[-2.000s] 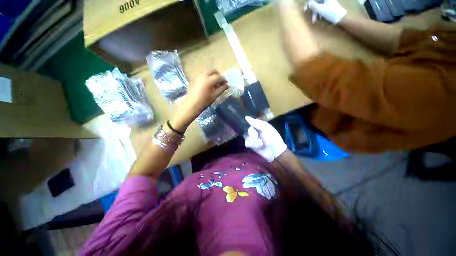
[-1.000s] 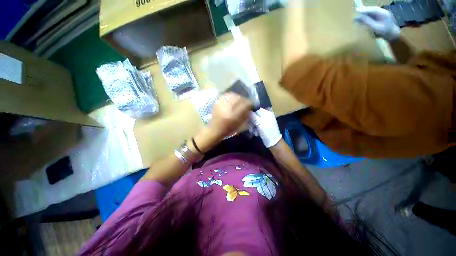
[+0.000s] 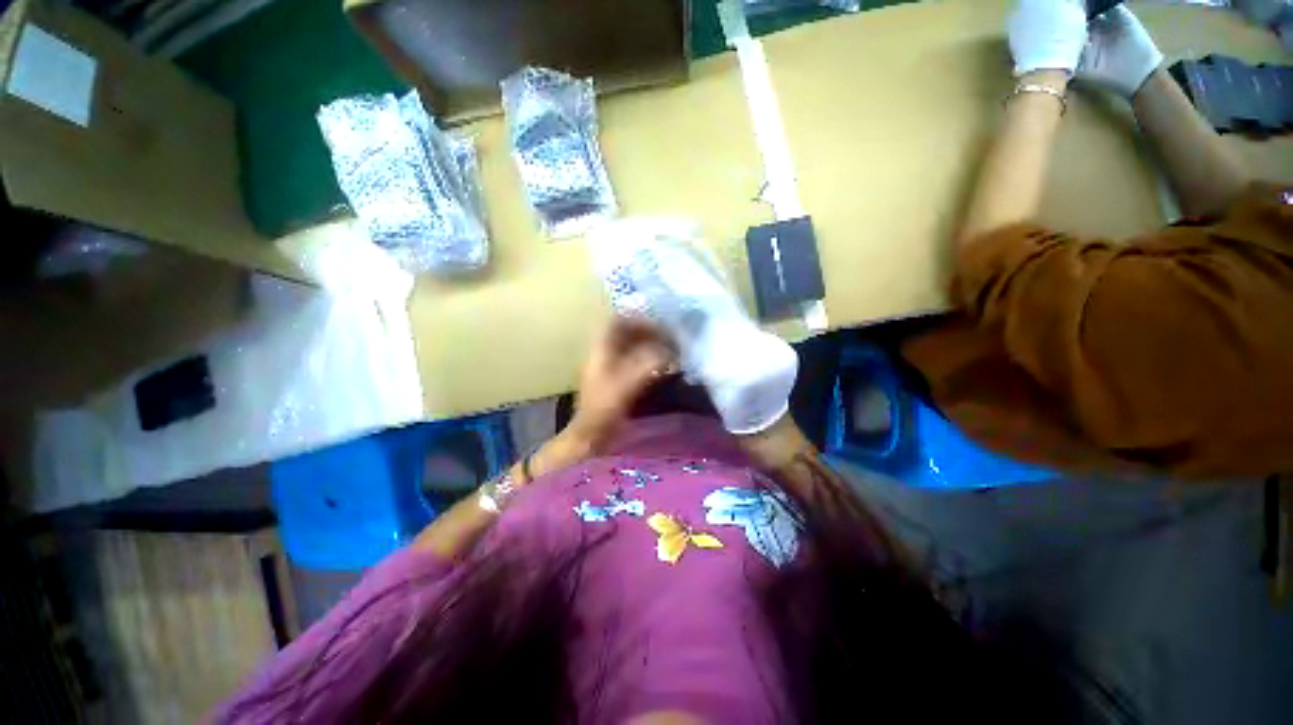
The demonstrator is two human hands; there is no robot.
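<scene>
A bubble bag is at the table's front edge, blurred; I cannot tell what is inside. My right hand, in a white glove, holds the bag's lower right part. My left hand, bare and blurred, is at the bag's lower left side; its grip is unclear. A dark product box lies flat to the right, partly over a pale tape strip. A bagged product lies farther back. A stack of bubble bags lies left of it.
An open inner carton stands at the back. A large carton and a flat black phone are left. A neighbour's gloved hands work at the back right, near product boxes. Blue stools stand below the table.
The dark box held in my left hand a second ago is out of sight. The bubble bag is now under my hands. The box to the right is now uncovered. The neighbour's arms have moved right.
</scene>
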